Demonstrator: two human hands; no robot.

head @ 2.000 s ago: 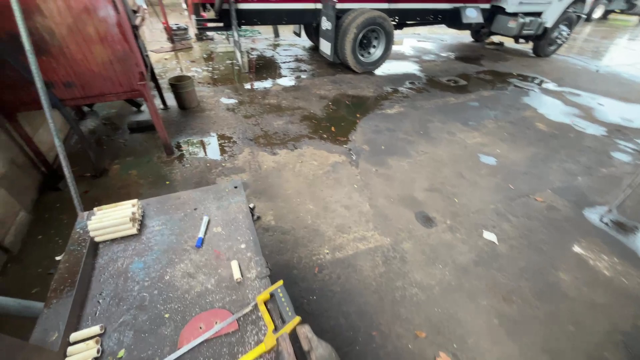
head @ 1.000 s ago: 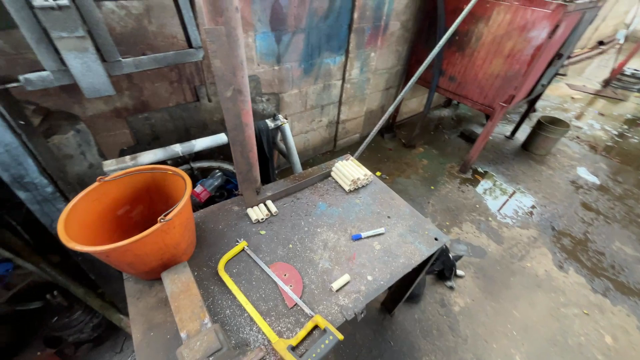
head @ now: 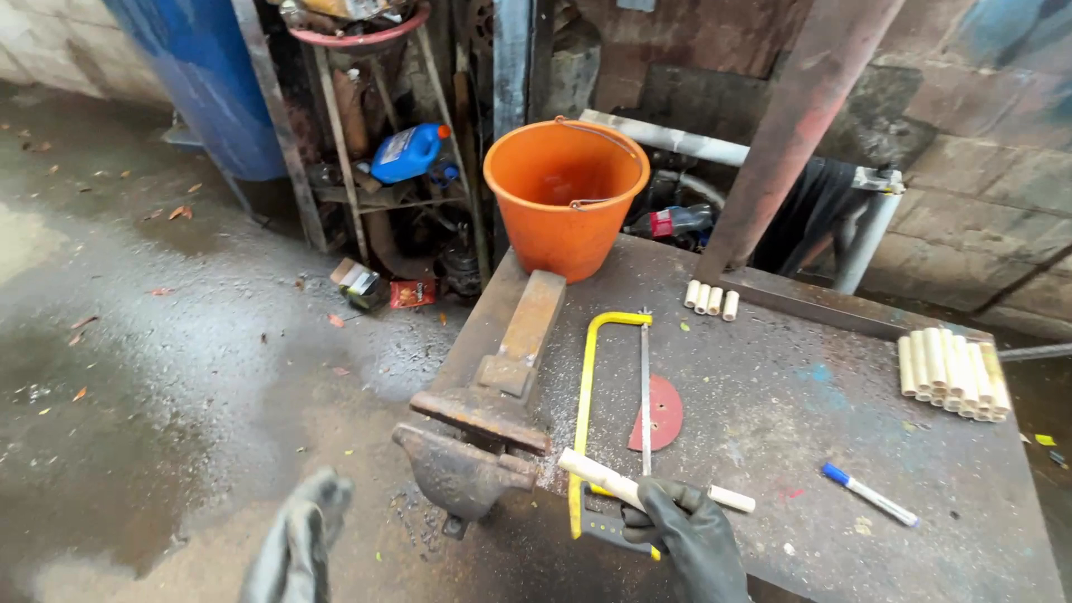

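Observation:
My right hand [head: 687,532], in a dark glove, grips a cream plastic pipe piece [head: 601,477] above the handle of a yellow hacksaw [head: 586,394]. My left hand [head: 306,528], also gloved, is held over the floor left of the bench vise [head: 473,461] and holds nothing visible. Under the saw blade lies a red abrasive disc piece [head: 663,414]. A short pipe piece [head: 731,499] rests just right of my right hand. Farther right are a blue-capped marker [head: 871,495] and a stack of cut pipe pieces [head: 950,368]. Several short pieces [head: 712,300] stand near the back edge.
An orange bucket [head: 565,201] sits at the back left corner of the metal bench [head: 787,394]. A rusty steel post [head: 796,142] rises behind it. Beyond the bench are a rack with a blue jug [head: 408,153], a blue barrel [head: 209,84] and litter on the wet floor.
The view has swung far to the left, from the yard and truck to the bench and vise. Both gloved hands have come into view, the right one with a pipe piece.

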